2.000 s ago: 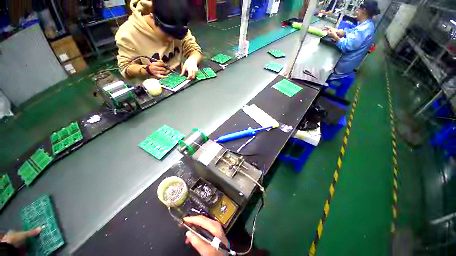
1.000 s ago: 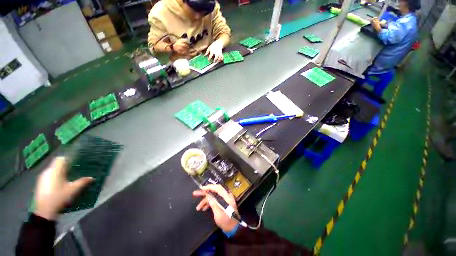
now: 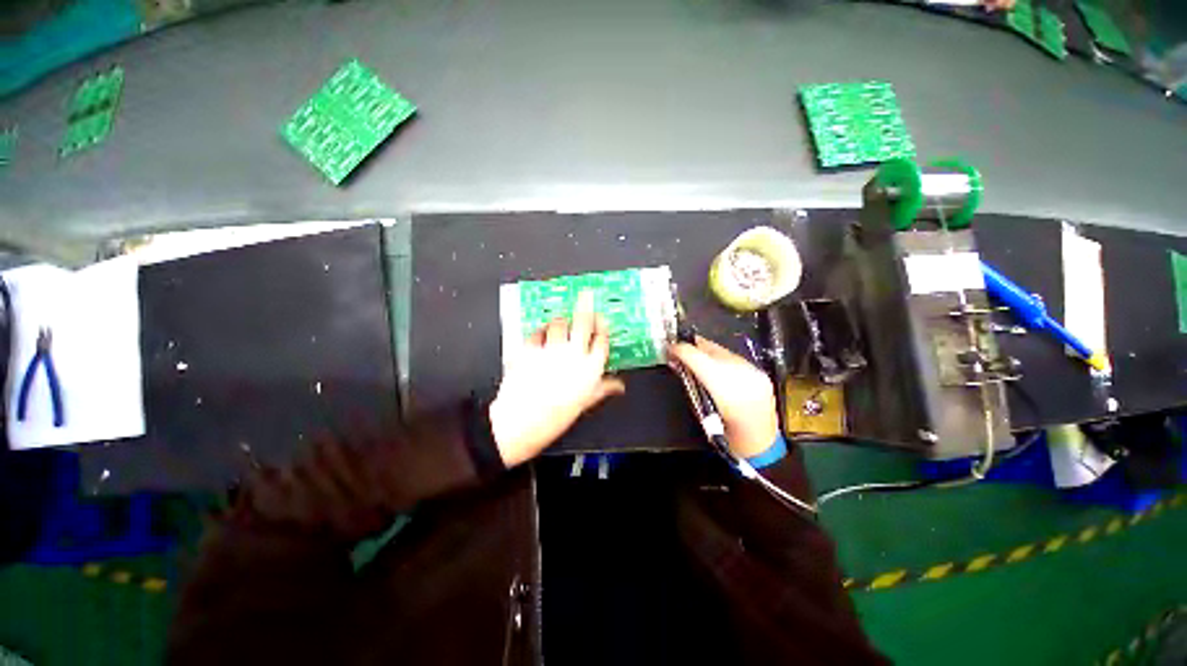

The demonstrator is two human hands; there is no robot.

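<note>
A green circuit board (image 3: 625,302) lies on a white paper sheet (image 3: 512,341) in front of me. My left hand (image 3: 553,388) holds the board from its lower left, fingers spread over the top, thumb at the near edge. My right hand (image 3: 732,397) grips the soldering iron (image 3: 704,414) just right of the board. The iron's tip is at the board's right end; I cannot tell whether it touches. A pale cable trails from the iron, and a blue band is on my right wrist.
The tip-cleaning pot (image 3: 755,269), iron holder (image 3: 816,341) and solder feeder (image 3: 957,338) stand at right. Beyond the feeder is a blue tube tool (image 3: 1028,306). Side cutters (image 3: 43,377) lie on paper at far left. Other green boards (image 3: 349,120) lie on the conveyor (image 3: 586,117).
The view has turned down to the bench. My left hand has moved from the conveyor, with the board, to the paper. My right hand has brought the iron from the pot to the board.
</note>
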